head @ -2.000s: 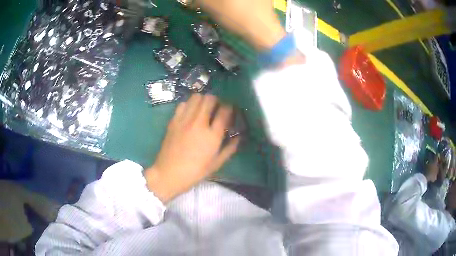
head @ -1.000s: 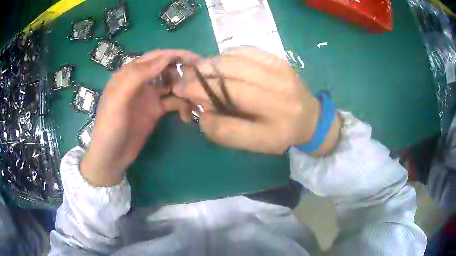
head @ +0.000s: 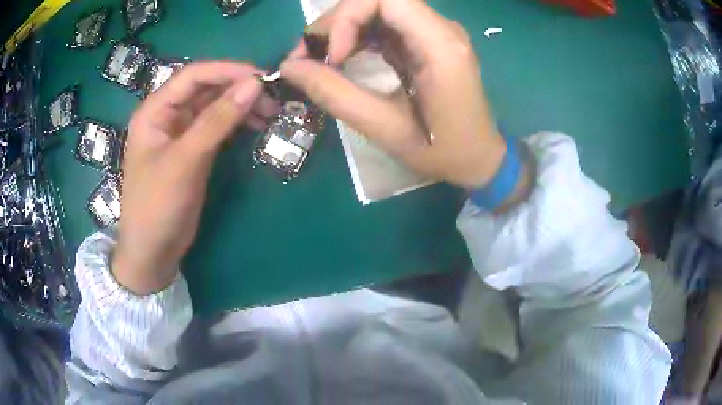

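Note:
A small dark component (head: pixel 273 77) with a pale end is pinched between the fingertips of both hands. My left hand (head: pixel 178 150) holds it between thumb and index finger from the left. My right hand (head: pixel 412 103), with a blue band at the wrist, touches it with its fingertips from the right. Thin dark tweezers seem to be in the right hand, mostly hidden by the fingers. A housing with a circuit board (head: pixel 286 144) and a silver rectangle lies on the green mat just below the fingertips. A white adhesive sheet (head: pixel 376 170) lies partly under my right hand.
Several similar assemblies (head: pixel 96 144) lie loose at the left. A shiny blister tray (head: pixel 28 206) runs along the left edge. A red bin (head: pixel 582 6) is cut off at the top right. A small white piece (head: pixel 492 32) lies right of my right hand. Clear plastic (head: pixel 689 79) is at the right edge.
Both hands have come together over a small component, with the housing now lying on the mat below them. The sheet now reaches lower, beside the housing. The camera view has shifted slightly.

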